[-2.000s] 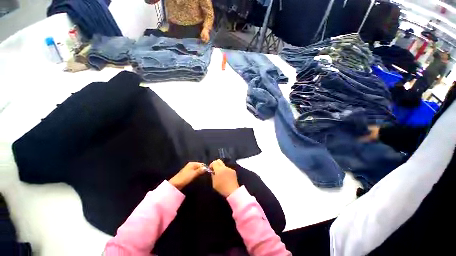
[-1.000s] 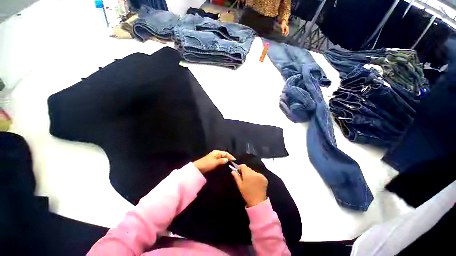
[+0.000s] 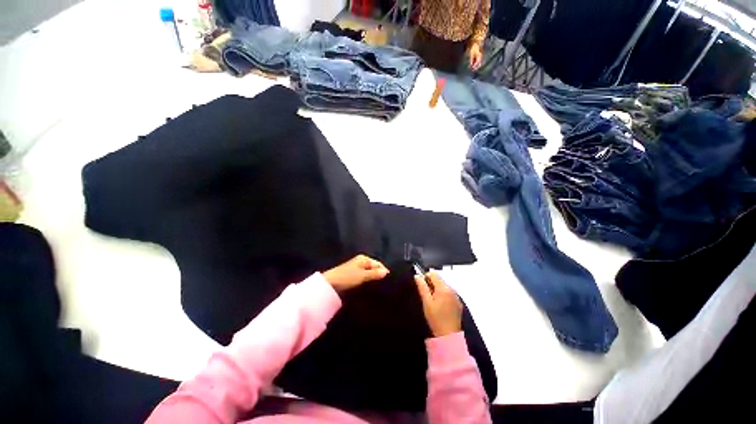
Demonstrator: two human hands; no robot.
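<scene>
A black garment [image 3: 240, 190] lies spread flat over the middle of the white table, with a straight-ended strip [image 3: 443, 236] sticking out to the right. My left hand [image 3: 358, 272] rests on the garment near its lower middle, fingertips pinched together on what looks like its black cloth or a thread, too fine to tell. My right hand [image 3: 439, 300] is just to the right, apart from the left, and holds small thread snips [image 3: 419, 269] with the blades pointing up-left by the strip's lower edge. The snips' handles are hidden in the hand.
Folded jeans [image 3: 352, 79] lie at the far side beside an orange strip [image 3: 437, 92]. Loose blue jeans [image 3: 530, 232] lie to the right, then a dark jeans pile [image 3: 609, 182]. Black cloth [image 3: 25, 290] is at left. A white sleeve [image 3: 680, 364] is at lower right; a person [image 3: 450, 29] stands behind.
My right hand has moved right with the snips, away from my left hand, which stays nearly in place. Earlier both hands were together. The view turned right, and dark cloth at the right has shifted.
</scene>
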